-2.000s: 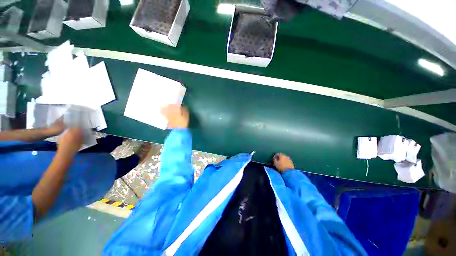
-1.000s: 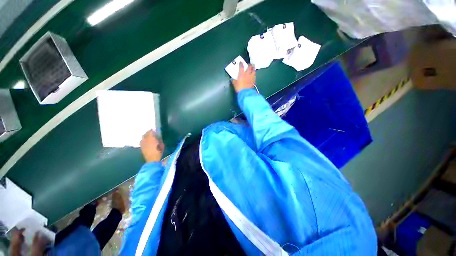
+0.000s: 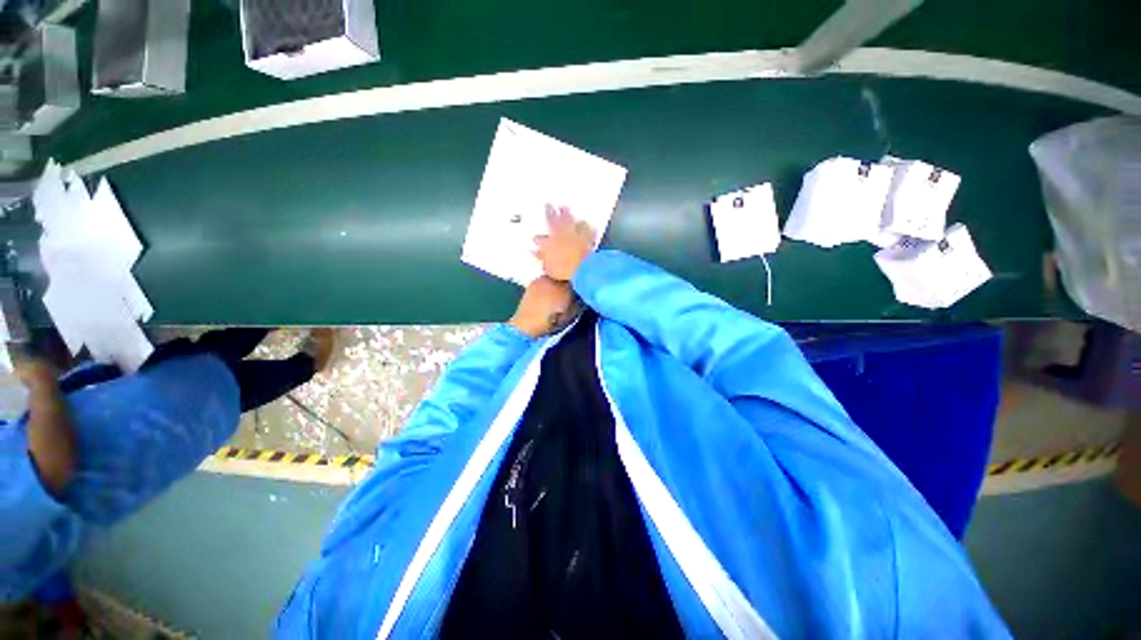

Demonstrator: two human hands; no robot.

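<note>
A closed white box (image 3: 519, 188) lies turned cornerwise on the green bench, with a small dark mark on its face. My right hand (image 3: 566, 243) lies on the box face near its right corner, fingers somewhat spread, with no object visible in it. My left hand (image 3: 544, 308) is at the box's near corner, against my right wrist; its fingertips are hidden, so its grip is unclear. A small white label stack (image 3: 746, 223) with a dark mark and a thin trailing strip lies right of the box. Several more white label stacks (image 3: 836, 201) lie farther right.
A pale rail (image 3: 425, 100) runs behind the bench. Open boxes with dark grey filling (image 3: 300, 28) stand beyond it. A person in blue (image 3: 138, 438) handles white cards (image 3: 94, 269) at left. A clear plastic bag (image 3: 1095, 219) is at right. A blue bin (image 3: 920, 413) stands below the bench edge.
My right hand has moved left from the label stacks onto the box. The box has turned cornerwise, and a small dark mark now shows on it. My left hand is at its near corner. The view has rotated.
</note>
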